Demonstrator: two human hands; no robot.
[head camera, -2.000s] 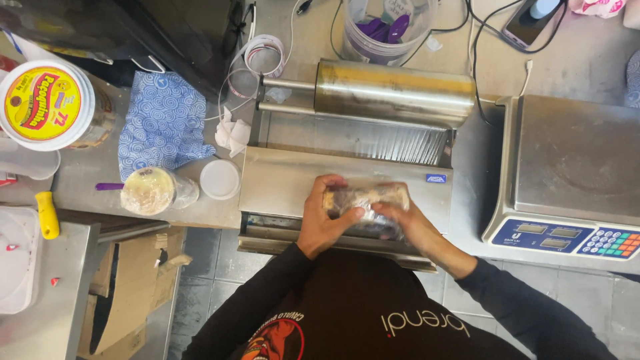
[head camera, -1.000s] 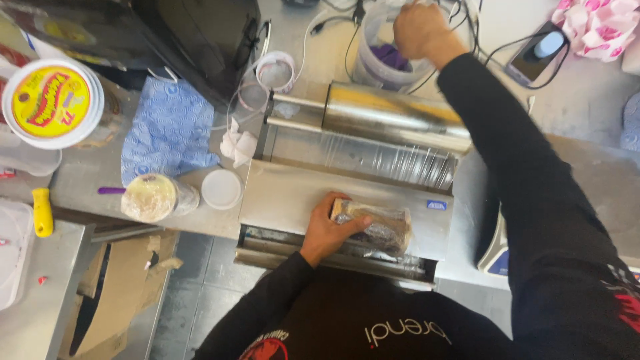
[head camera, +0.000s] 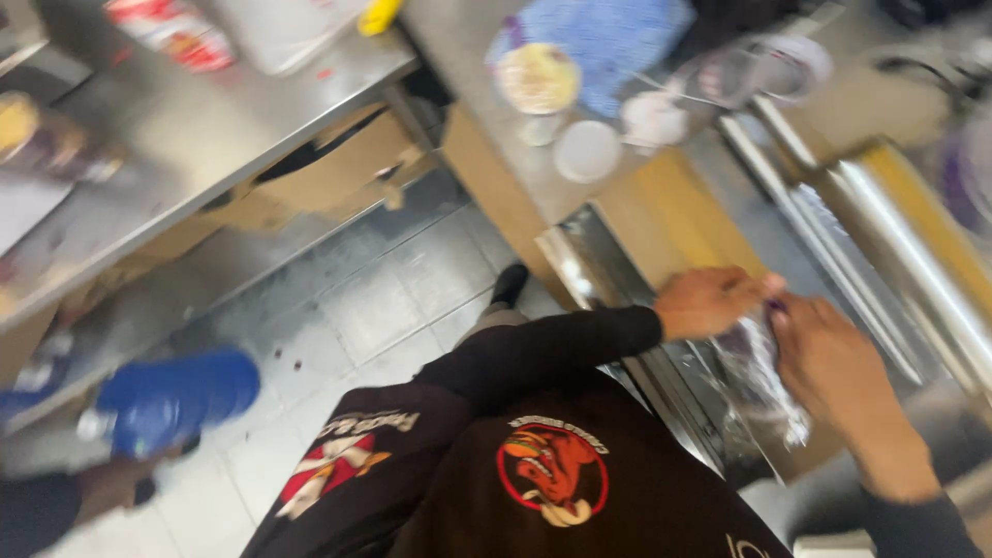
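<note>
Both hands are at a clear-wrapped package (head camera: 752, 360) on the metal plate of a film wrapping machine (head camera: 682, 209). My left hand (head camera: 713, 302) rests at its upper end, fingertips meeting those of the other hand. My right hand (head camera: 837, 372) lies along its right side, with something small and purple at the fingertips. Loose clear film hangs from the package toward the machine's near edge. Motion blur hides the exact finger grip. The machine's metal roller (head camera: 914, 248) lies to the right.
A filled cup (head camera: 539, 81), a white lid (head camera: 587, 151) and a blue patterned cloth (head camera: 620, 46) are beyond the machine. Another steel table (head camera: 310, 85) stands left, above cardboard boxes. On the lower left is a large blue bottle (head camera: 178, 395), with another person's arm (head camera: 85, 496) near it.
My right hand has come back from the tub of purple items to the package, with something small and purple at its fingertips. The view has swung strongly left and turned.
</note>
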